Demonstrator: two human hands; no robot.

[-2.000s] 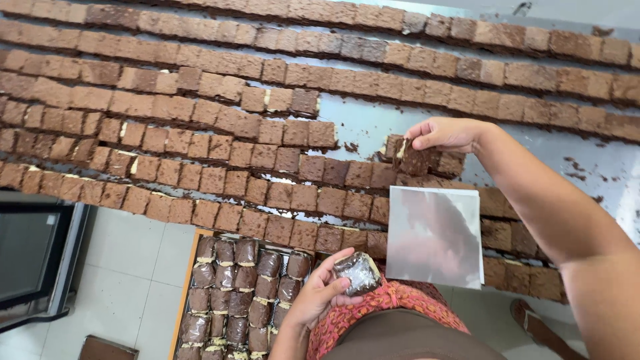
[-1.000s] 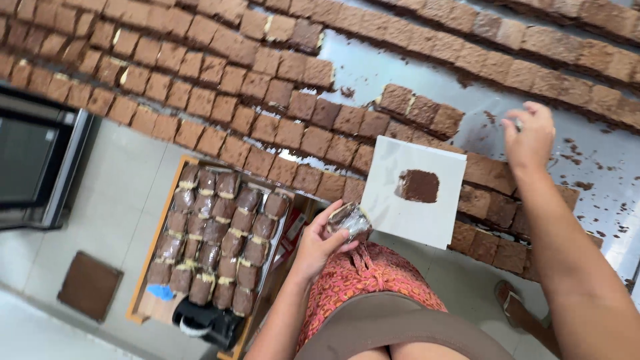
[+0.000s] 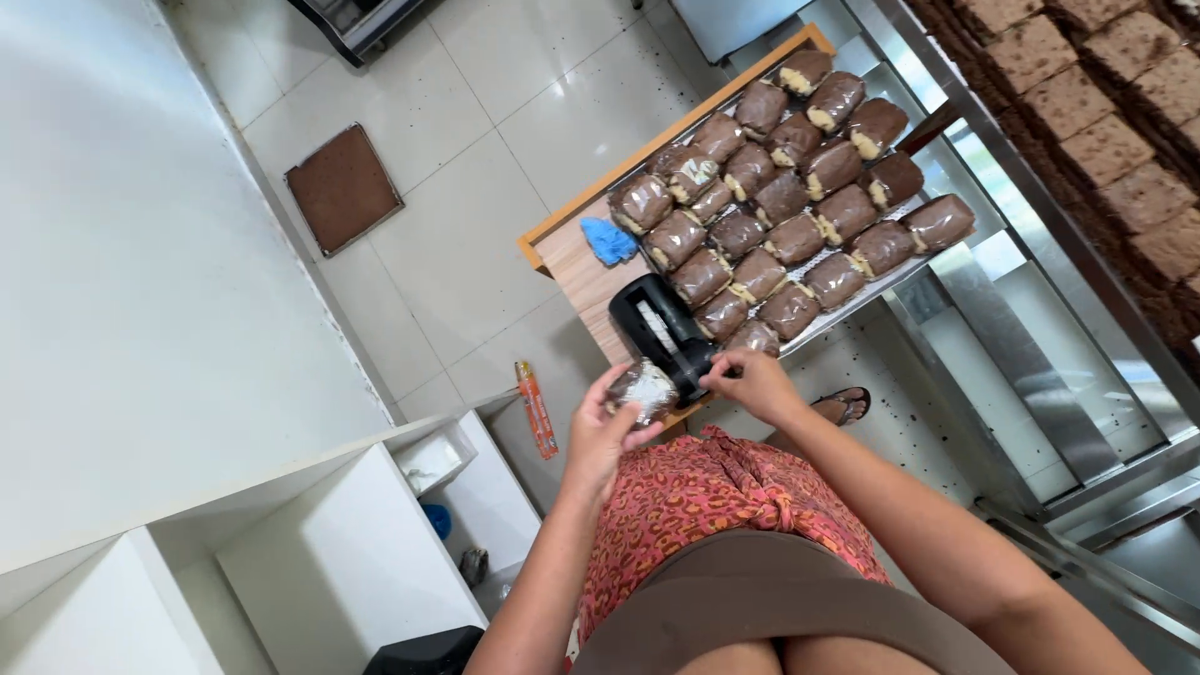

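My left hand holds a chocolate cake piece wrapped in clear film beside a black tape dispenser. At the dispenser's near end, the fingertips of my right hand are pinched together; a short strip of clear tape seems to be between them, though it is hard to make out. The dispenser stands on a small wooden table. Rows of wrapped cake pieces lie on a lined tray just behind it, and a crumpled blue wad rests by the tray's left corner.
Unwrapped brown cake squares cover a metal table at the right. White shelving with small items stands at lower left. A flat brown square mat lies on the tiled floor. A foot in a sandal shows under the tables.
The view has swung from the long metal table to the small wooden one. My right hand has moved from over the metal table to the tape dispenser. The wrapped piece stays in my left hand.
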